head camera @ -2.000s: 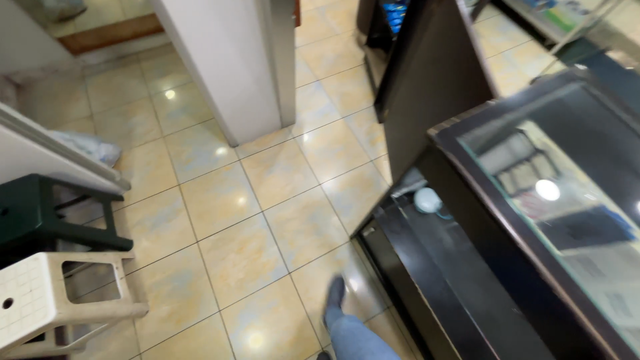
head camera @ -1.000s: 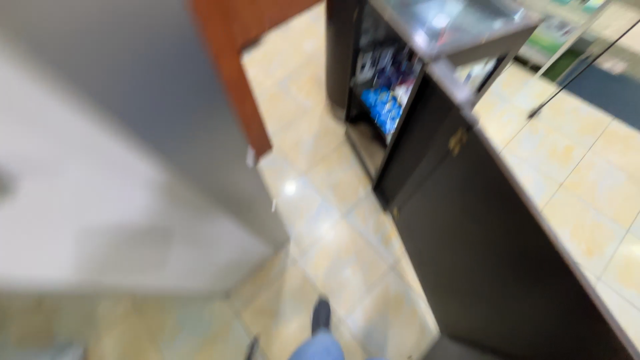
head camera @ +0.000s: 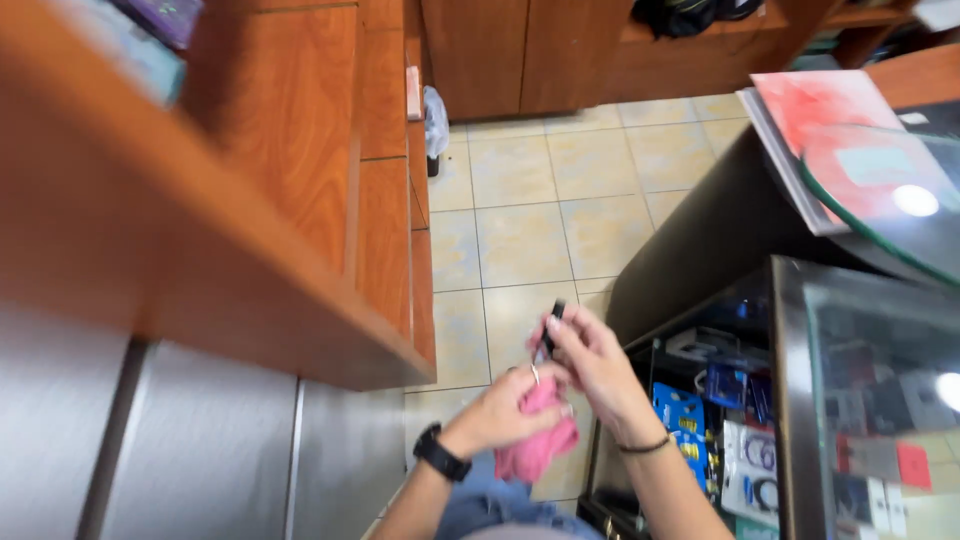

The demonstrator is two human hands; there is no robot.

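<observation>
My left hand (head camera: pixel 510 412), with a black watch on its wrist, is closed around a crumpled pink cloth (head camera: pixel 536 450) that hangs below the fingers. My right hand (head camera: pixel 592 360) wears a thin dark bracelet and pinches a small black object (head camera: pixel 553 326), perhaps a marker or a small tube, held roughly upright. Both hands are close together at the lower middle of the head view, above the tiled floor. The lower part of the black object is partly hidden by the fingers.
A wooden shelf unit (head camera: pixel 292 135) runs along the left. On the right, a glass display case (head camera: pixel 795 375) holds packaged goods, with a red and white folder (head camera: pixel 840 135) on the counter behind it. A plastic bag (head camera: pixel 435 124) hangs near wooden cabinets (head camera: pixel 517 52) ahead.
Both hands have come into view with the pink cloth and the black object. The view has moved on from the dark counter and white wall to the wooden shelves and display case.
</observation>
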